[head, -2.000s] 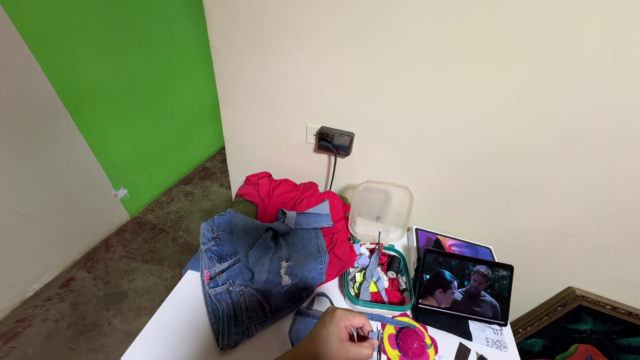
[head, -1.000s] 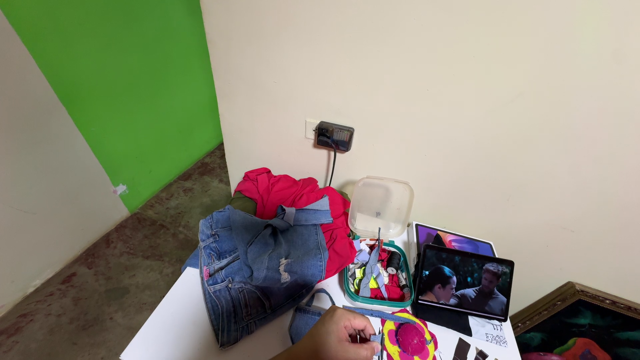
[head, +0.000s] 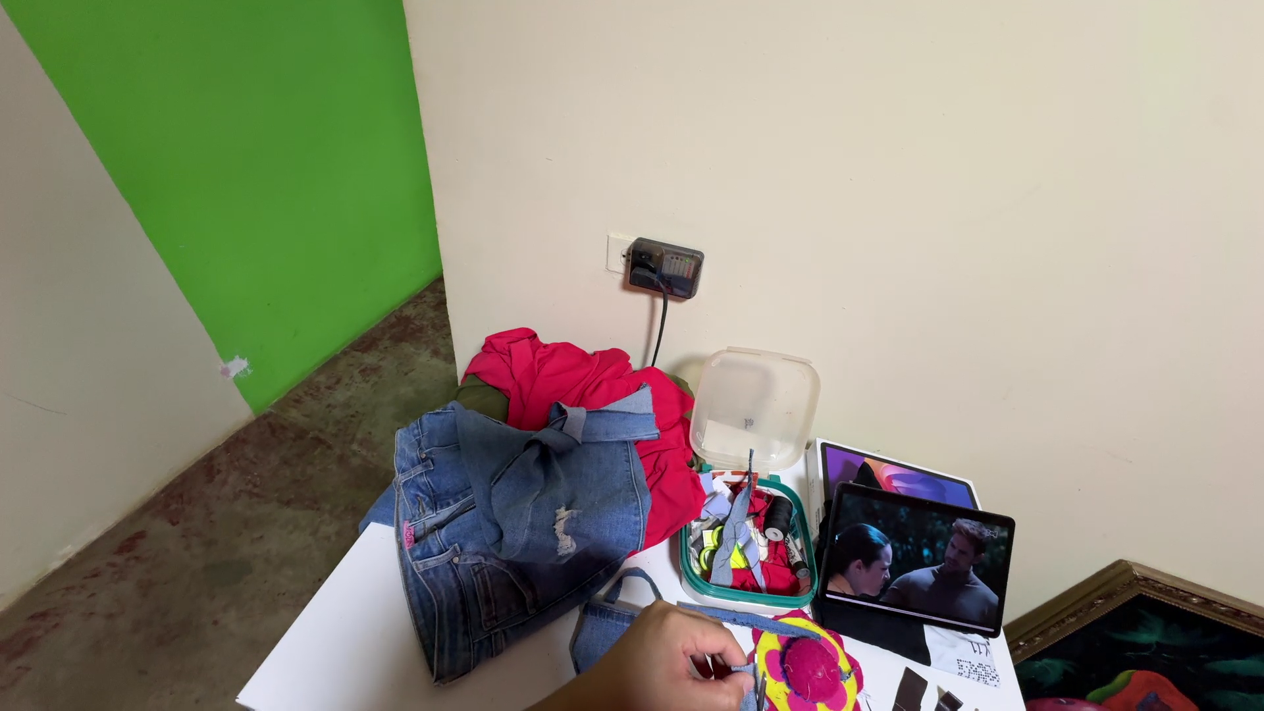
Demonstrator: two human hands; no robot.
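Note:
My left hand (head: 681, 657) reaches in from the bottom edge, finger and thumb pinched on a small piece of denim (head: 748, 681). A thin dark object, too cut off to identify, shows beside the fingertips. A narrow denim strip (head: 736, 616) runs from behind the hand across the top of a pink and yellow fabric flower (head: 812, 671). Left of the hand lies a denim piece with a looped strap (head: 600, 632), partly hidden by the wrist. Beyond the hand stands a green-rimmed plastic container (head: 750, 596) holding fabric scraps and thread spools. My right hand is not in view.
Jeans (head: 513, 553) and red cloth (head: 583, 370) are heaped on the white table (head: 326, 642). A clear lid (head: 755, 410) leans on the wall. A tablet (head: 918, 558) stands before a box (head: 904, 476). Dark scraps (head: 908, 689) lie below. A charger (head: 667, 267) fills the outlet.
The denim strip beside my left hand has shifted, from an arc over the flower two seconds ago to a straighter line along its top. My left hand stays in nearly the same place.

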